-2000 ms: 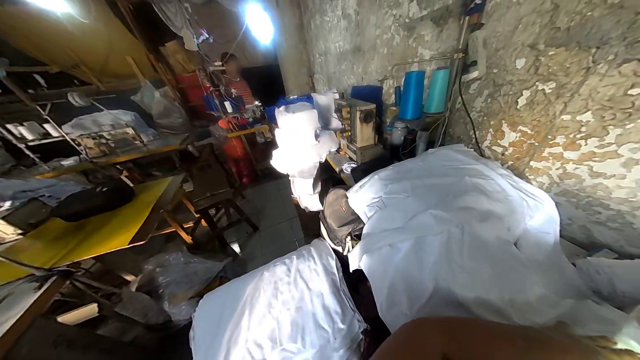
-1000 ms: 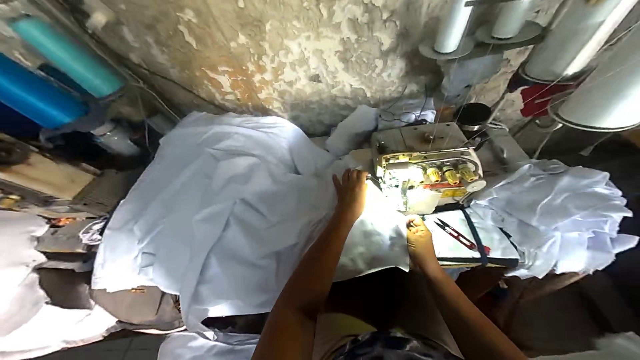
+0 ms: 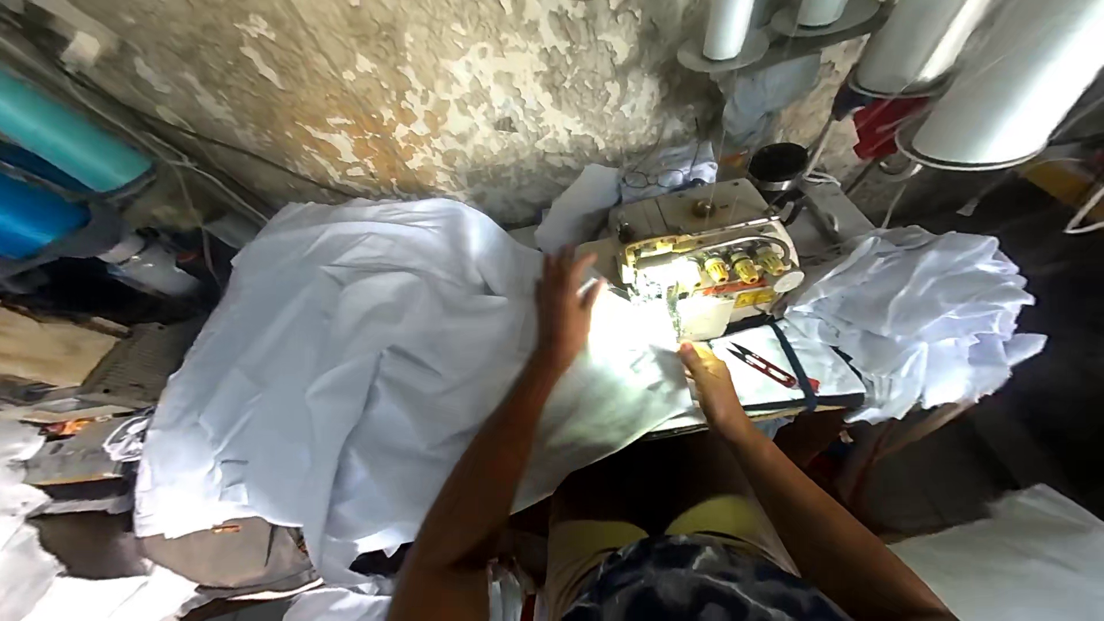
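White fabric (image 3: 371, 345) is heaped to the left and runs up to the needle area of an overlock sewing machine (image 3: 707, 250), whose lamp glares on it. My left hand (image 3: 562, 306) rests on this fabric left of the machine, fingers spread. My right hand (image 3: 709, 375) pinches the fabric's near edge just in front of the presser area; the fingertips are partly lost in the glare. Red-handled thread snips (image 3: 763, 366) lie right of my right hand on a white-covered pad (image 3: 819, 366) crossed by a dark band.
Crumpled white fabric pieces (image 3: 923, 310) are piled right of the machine. Large white thread cones (image 3: 1000, 95) stand at the upper right, teal (image 3: 69, 134) and blue (image 3: 34, 216) cones at the upper left. A peeling wall (image 3: 414, 95) rises behind. A black cup (image 3: 778, 166) stands behind the machine.
The view swung from the room to the sewing machine between the first two frames. Since one second ago, my left hand's fingers have spread on the fabric; my right hand remains at its near edge.
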